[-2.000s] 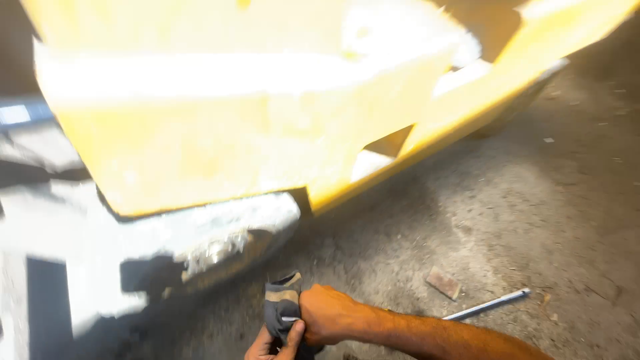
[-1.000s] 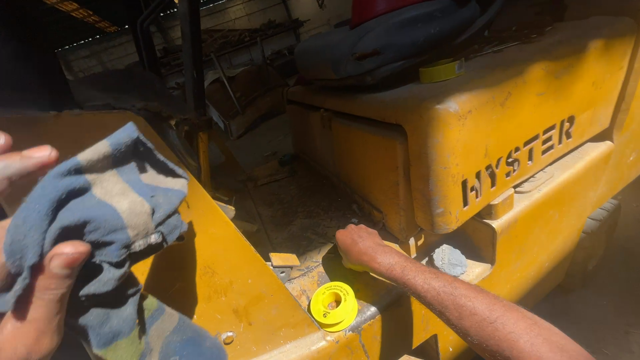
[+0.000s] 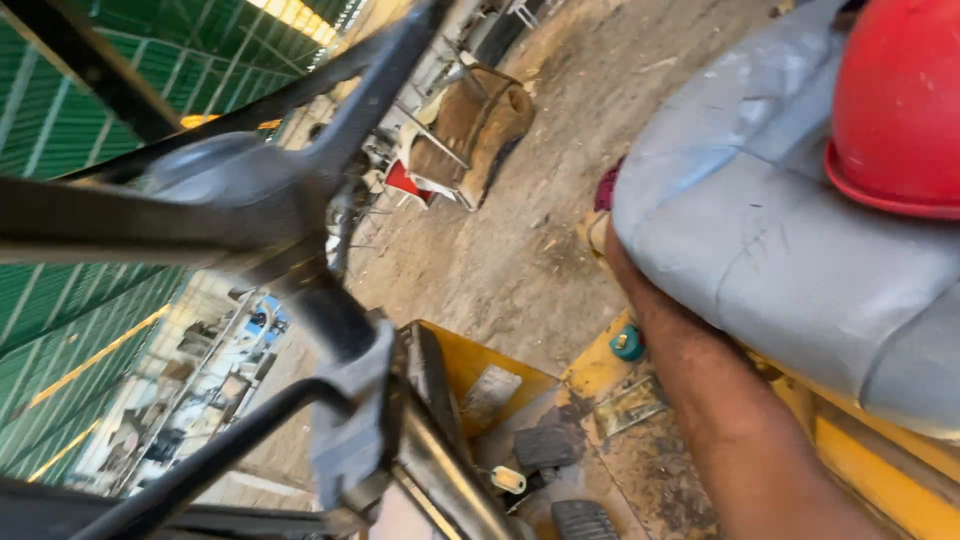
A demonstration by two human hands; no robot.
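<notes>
My right forearm (image 3: 720,405) reaches up from the lower right along the edge of a grey padded seat (image 3: 765,247). The hand at its far end is hidden beside the seat, so its hold does not show. Near that end is a small dark red thing (image 3: 607,186), too blurred to name. My left hand is out of view. A red hard hat (image 3: 900,105) rests on the seat. A teal round object (image 3: 627,343) lies on the yellow metal beside my forearm. A black steering wheel (image 3: 292,195) fills the left of the view.
Black pedals (image 3: 544,448) and a flat yellowish packet (image 3: 630,406) are on the dirty floor plate. A black lever (image 3: 217,442) crosses the lower left. Beyond the yellow forklift body (image 3: 480,360) lies a dirt floor (image 3: 480,262) with a worn brown seat (image 3: 487,124).
The view has swung strongly to the forklift's seat and steering wheel. My left hand and the patterned cloth beside it, seen a second ago, are out of view. The yellow tape roll no longer shows.
</notes>
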